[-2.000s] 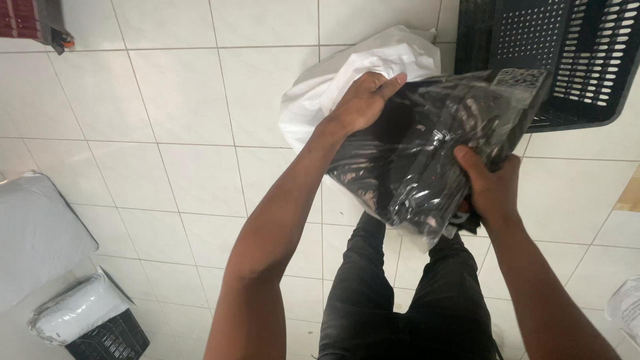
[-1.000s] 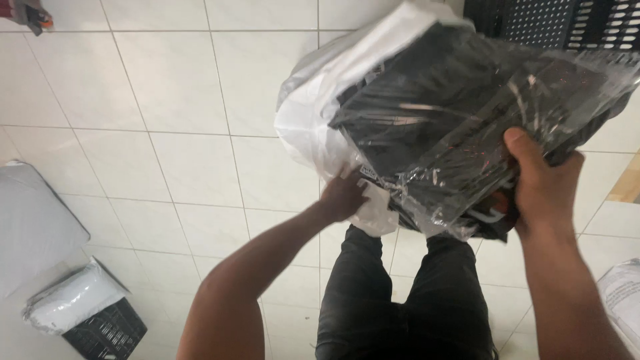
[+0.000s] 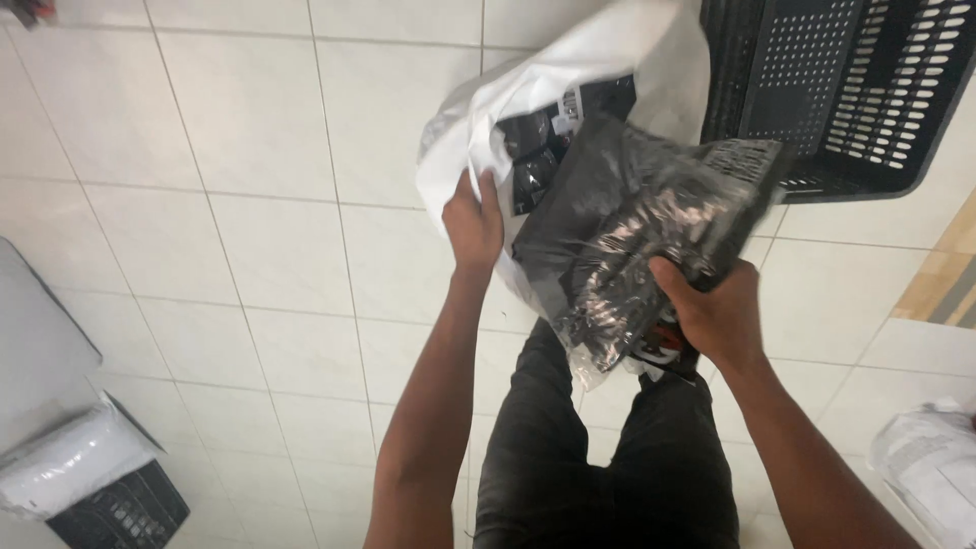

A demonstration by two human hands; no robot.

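Note:
My right hand (image 3: 713, 305) grips the near right edge of a dark package in clear plastic wrap (image 3: 648, 221), thumb on top. Its far left part overlaps the mouth of a white plastic bag (image 3: 671, 69). With finger and thumb, my left hand (image 3: 474, 221) pinches the left rim of that bag. Inside the open mouth lie more dark plastic-wrapped items (image 3: 534, 152), one bearing printed writing. Something red and black shows under the package beside my right hand; what it is cannot be told.
A black perforated plastic basket (image 3: 808, 84) stands at the upper right, against the bag. At the lower left are a white wrapped parcel (image 3: 76, 457) and a dark box (image 3: 126, 507) with writing. A white plastic package (image 3: 934, 465) lies at the lower right, on the tiled floor (image 3: 259, 244).
The dark package, held throughout in my right hand, has come down from its raised place of a second ago, and the bag's mouth now shows. My left hand has moved up along the bag's rim.

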